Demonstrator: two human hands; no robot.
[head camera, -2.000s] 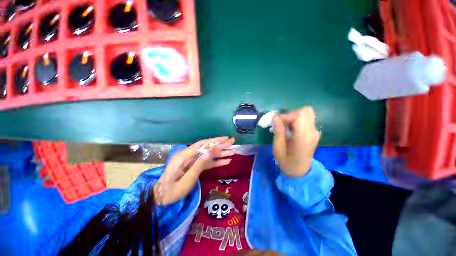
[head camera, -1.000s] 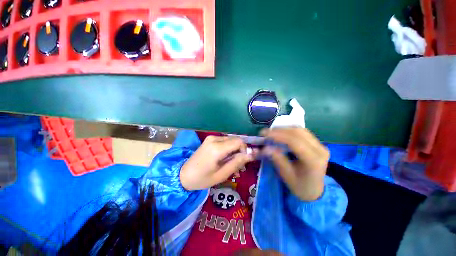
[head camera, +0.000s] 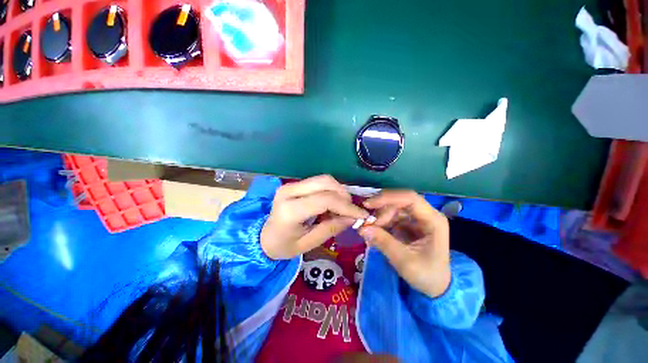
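A round black watch head (head camera: 380, 143) lies face up on the green mat near its front edge, with light glinting on its face. A flat white cloth (head camera: 476, 144) lies on the mat to its right. My left hand (head camera: 312, 216) and my right hand (head camera: 408, 237) meet just below the mat's edge, in front of my chest. The fingertips of both hands pinch a small white piece (head camera: 364, 222); what it is cannot be told. Neither hand touches the watch head.
A red foam tray (head camera: 153, 79) at upper left holds black watches with orange tabs and a clear shiny patch with light blue spots. At right are a translucent bottle (head camera: 612, 106), a crumpled white cloth (head camera: 601, 44) and red trays (head camera: 611, 184). A red grid tray (head camera: 117, 195) sits below bench level.
My right hand has left the white cloth on the mat, where it now lies farther right and spread flatter. Both hands have come together below the mat's edge around a small white piece.
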